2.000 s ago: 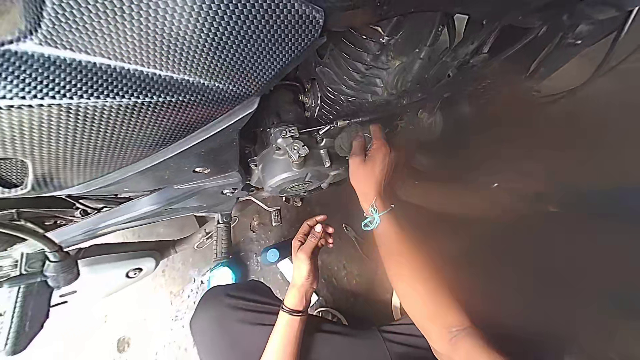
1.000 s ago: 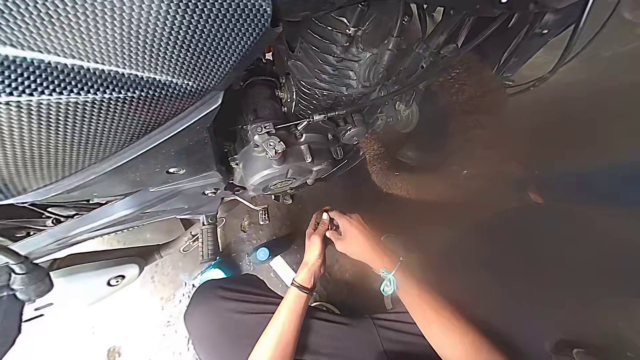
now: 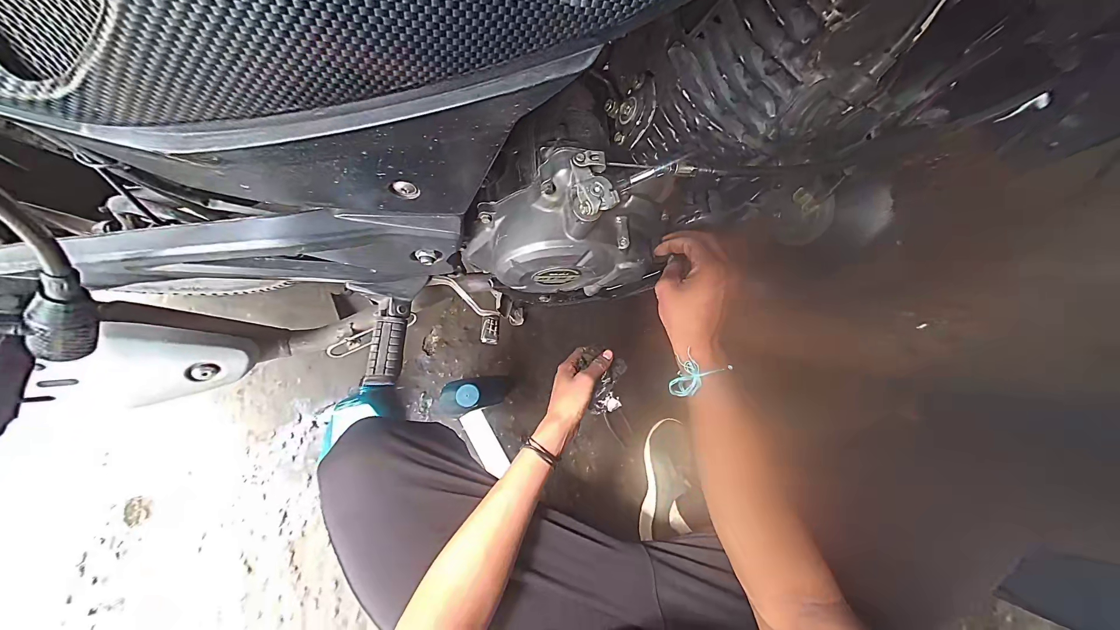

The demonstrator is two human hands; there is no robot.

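Note:
My right hand (image 3: 693, 284), with a light blue thread at the wrist, is at the lower right edge of the motorcycle's engine side cover (image 3: 560, 241). Its fingers are curled at a small dark part there that I cannot make out. Lower and to the left, my left hand (image 3: 582, 376) is held above the ground with fingers bent; something small and dark lies at its fingertips, and whether it is gripped does not show. A cable runs to the clutch lever arm (image 3: 595, 188) on top of the cover. Finned engine cylinder parts (image 3: 744, 79) are above my right hand.
A rubber footpeg (image 3: 386, 343) and a pedal (image 3: 490, 329) stick out below the frame. The silencer (image 3: 175, 359) is at the left. A bottle with a blue cap (image 3: 467, 396) lies by my knee. A shoe (image 3: 665, 477) is between my arms. Patterned bodywork (image 3: 332, 61) spans the top left.
One second ago my hands were together below the engine. They are now apart, my right hand up at the engine cover and my left hand still low.

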